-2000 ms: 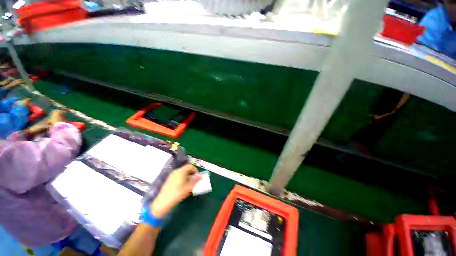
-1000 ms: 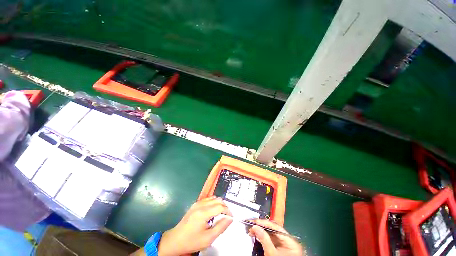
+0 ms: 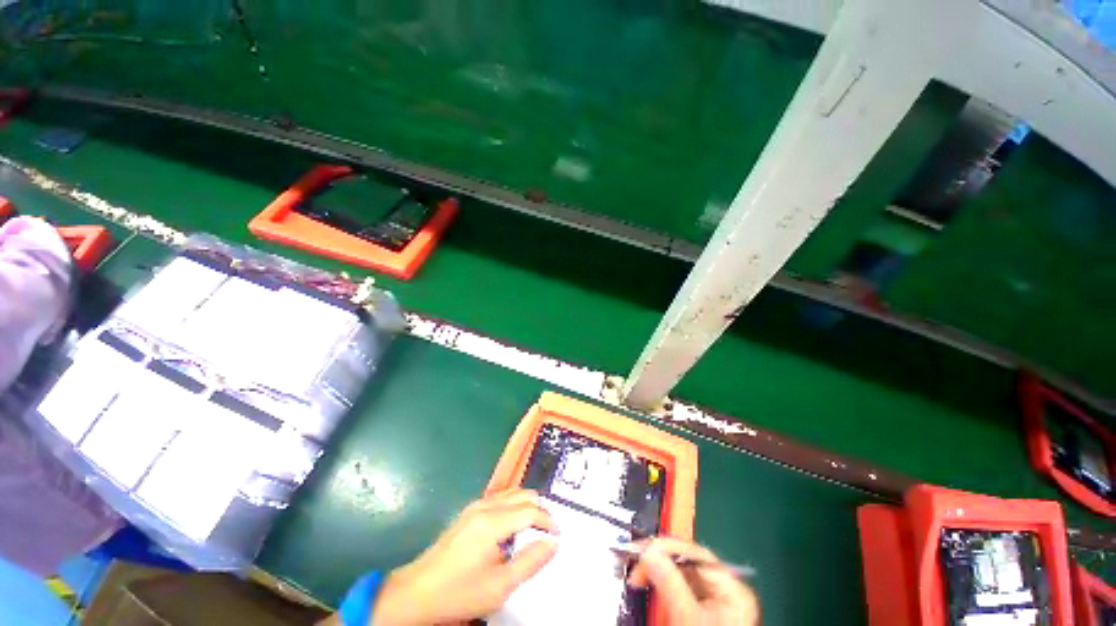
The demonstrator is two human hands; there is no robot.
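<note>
An open tablet (image 3: 594, 475) lies in a red-orange holding frame (image 3: 612, 419) on the dark green bench. A white battery (image 3: 565, 577) lies over its lower part. My left hand (image 3: 459, 565) rests at the battery's upper left edge, fingertips on it; whether it grips anything is unclear. My right hand (image 3: 695, 585) holds thin tweezers (image 3: 722, 566) between the fingertips, their tip near the battery's upper right edge. The battery's lower end is cut off by the picture's edge.
A clear plastic battery tray (image 3: 367, 355) with several white cells stands at left, beside a person's pink sleeve (image 3: 34, 287). More holding frames stand at right (image 3: 900, 556) and on the belt. A chipped white post (image 3: 759, 220) rises ahead. A cardboard box (image 3: 184, 599) is below the tray.
My left hand has left the battery tray and come to the tablet. My right hand has come into view with the tweezers. Over the last second, the frames at right have shifted.
</note>
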